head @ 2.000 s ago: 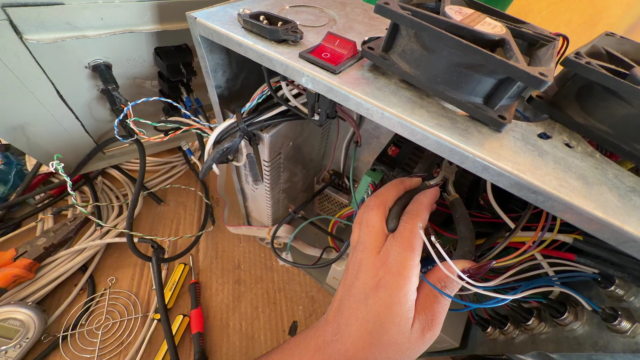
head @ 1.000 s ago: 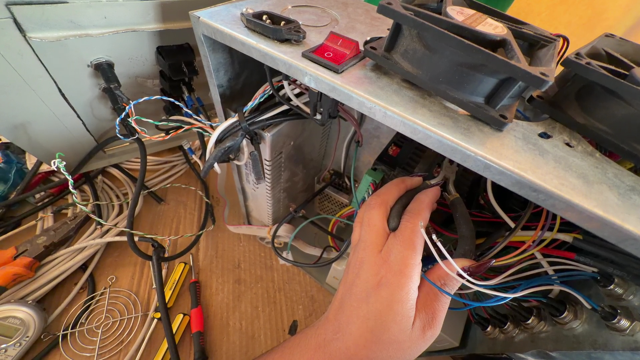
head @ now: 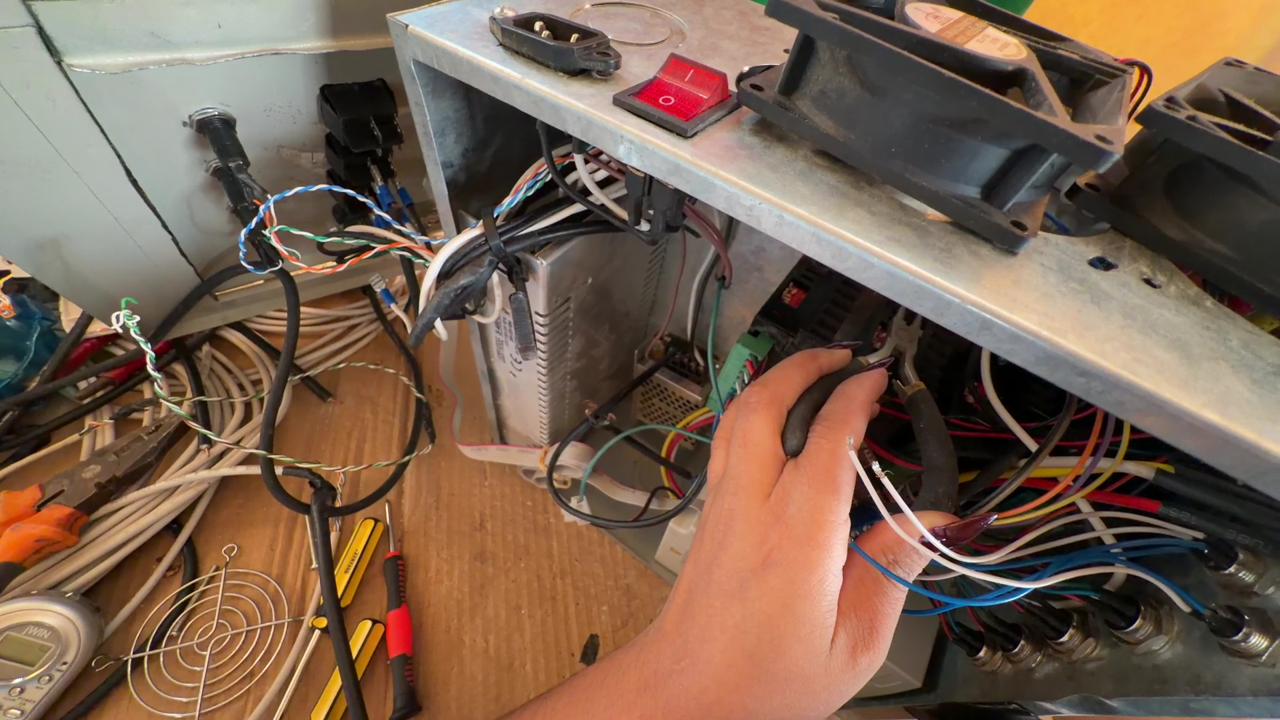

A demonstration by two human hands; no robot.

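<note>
My left hand point(head: 780, 510) reaches into the open side of a sheet-metal enclosure point(head: 780, 200). It is closed around small pliers with dark grips point(head: 930, 440); one handle lies between the fingers, the other near the thumb. The plier jaws point(head: 907, 335) point upward under the enclosure's top edge, and what they touch cannot be made out. Two white wires point(head: 960, 560) with bare ends pass by the thumb, beside blue wires point(head: 1060, 575). A green terminal block point(head: 742, 365) sits just beyond the fingertips. My right hand is not in view.
On the enclosure lie a red rocker switch point(head: 680, 92), a black power inlet point(head: 555, 42) and cooling fans point(head: 950, 110). A power supply point(head: 570, 330) stands inside. Left are coiled cables point(head: 235, 420), a wire fan guard point(head: 212, 640), a red-and-black screwdriver point(head: 399, 630) and orange-handled pliers point(head: 45, 525).
</note>
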